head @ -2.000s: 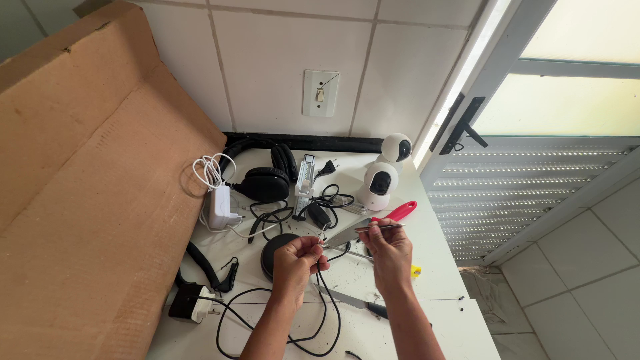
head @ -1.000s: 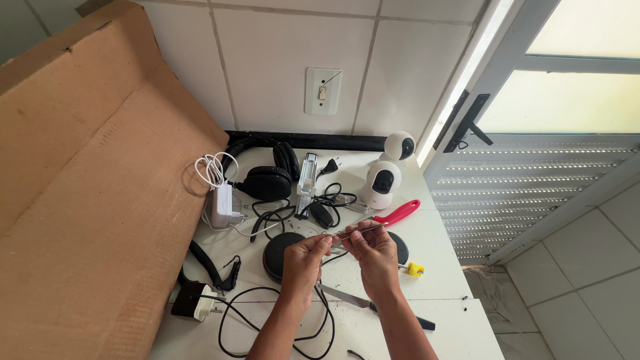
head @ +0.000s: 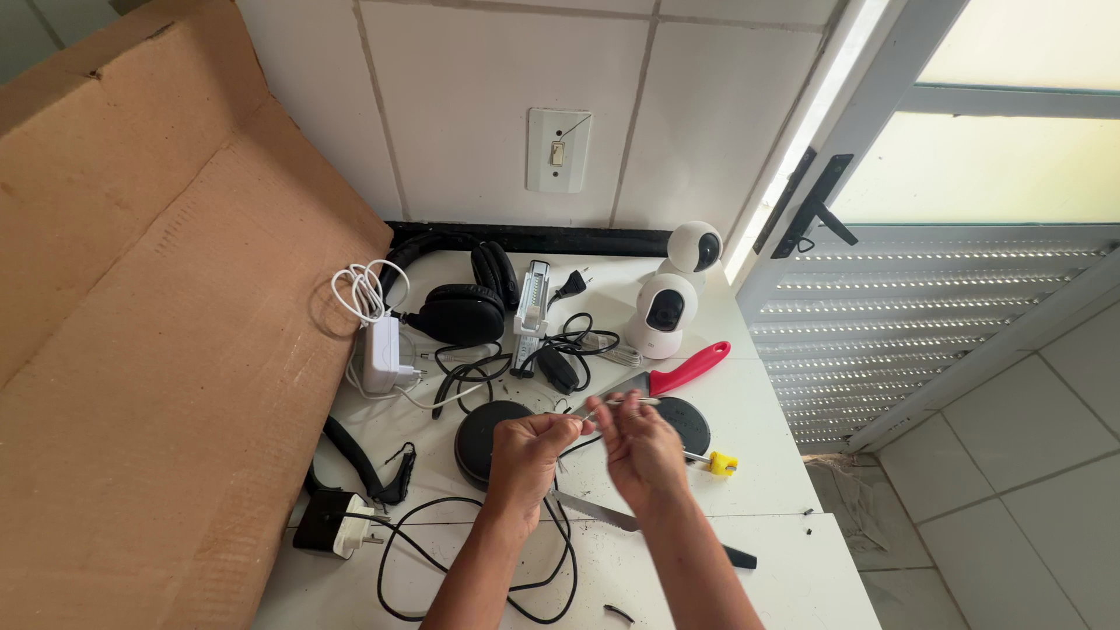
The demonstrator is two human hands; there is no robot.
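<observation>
Between finger and thumb my left hand (head: pixel 535 451) pinches the thin end of a cable, where fine wires show. Close to its right, my right hand (head: pixel 639 442) is slightly blurred and holds a slim, pale metal tool (head: pixel 643 401), whose kind I cannot tell. Below and behind my left hand lies a round black disc (head: pixel 486 437), and a second black disc (head: pixel 687 424) is partly behind my right hand. A knife with a red handle (head: pixel 691 369) lies just beyond my hands. Under my right forearm passes a serrated knife (head: pixel 595 510) with a black handle.
A large cardboard sheet (head: pixel 166 350) rises at the left. Black headphones (head: pixel 459 313), a white power adapter (head: pixel 381 354), a metal slide piece (head: pixel 531 306), two white cameras (head: pixel 662 315), a black adapter (head: pixel 325 522), a yellow-ended tool (head: pixel 723 464) and a looped black cable (head: pixel 573 560) lie about the white table.
The hands were close together one second ago; now the right hand's fingers are a little apart from the left. The pale tool remains in my right hand.
</observation>
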